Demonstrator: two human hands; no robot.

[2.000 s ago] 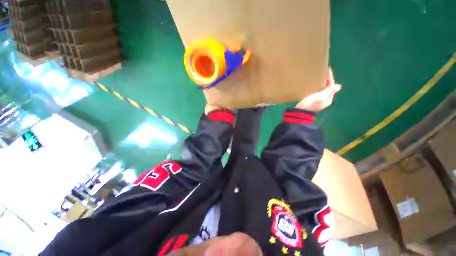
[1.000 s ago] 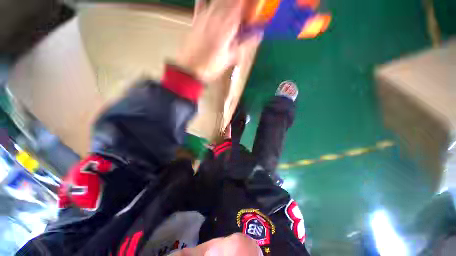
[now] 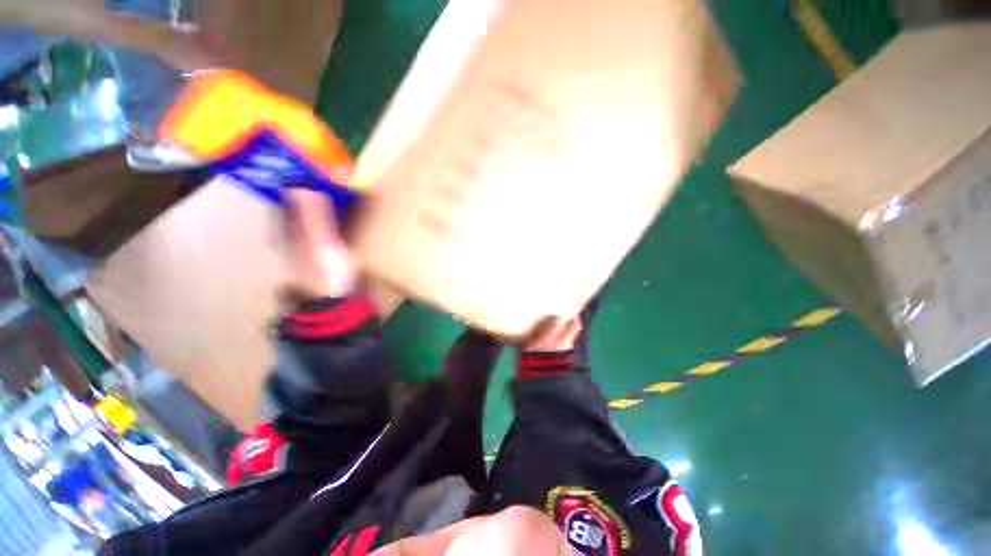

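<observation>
A brown carton (image 3: 532, 163) with faint dark print is held tilted in front of me. My left hand (image 3: 318, 250), blurred, is at its left side and grips the tape dispenser (image 3: 272, 141), which is orange-yellow and blue-purple. The dispenser points up and left, near the carton's left edge. My right hand (image 3: 552, 333) holds the carton's lower edge; only part of the fingers shows. Whether my left hand also touches the carton cannot be told.
A closed carton (image 3: 858, 141) with shiny tape stands on the green floor (image 3: 695, 293) at the right. A yellow-black line (image 3: 706, 369) crosses the floor. Another brown cardboard piece (image 3: 201, 293) is at the left, beside cluttered equipment. More cardboard (image 3: 272, 43) shows at the upper left.
My left hand and the dispenser have moved from the top middle to the left. The held carton now shows a bright printed face, tilted at the centre. The view has shifted.
</observation>
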